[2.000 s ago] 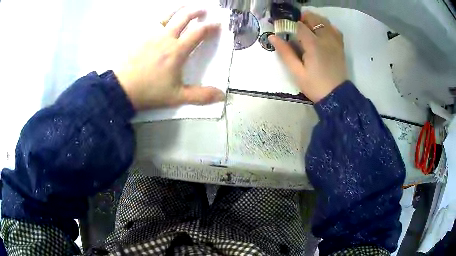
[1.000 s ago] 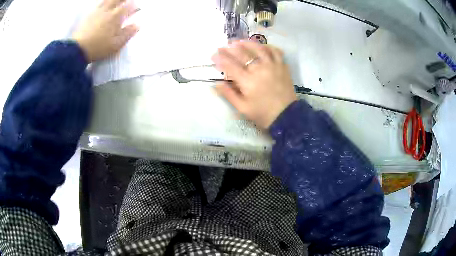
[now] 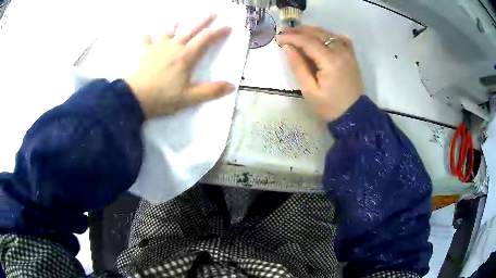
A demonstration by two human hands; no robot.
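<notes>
A white fabric panel (image 3: 187, 146) lies on the left of the machine bed (image 3: 266, 117). Its curved right edge runs down from the presser foot (image 3: 255, 20) and hangs over the front table edge. My left hand (image 3: 182, 68) lies flat on the panel with its fingers spread. My right hand (image 3: 323, 70) is right of the needle area, beside the round plate (image 3: 262, 32), with its fingers bent and fingertips close together. I cannot see anything held in it. The upper left of the cloth is overexposed.
A ribbed cream knob (image 3: 290, 16) stands right of the needle. Red looped handles (image 3: 462, 152) lie at the right of the bed. A ruler scale (image 3: 272, 181) runs along the front edge. An orange-gold strip (image 3: 444, 201) shows below the table at right. The off-white machine arm (image 3: 457, 27) curves at top right.
My left hand has moved right and down onto the panel. My right hand has moved right, off the cloth's edge. The panel now reaches over the front table edge.
</notes>
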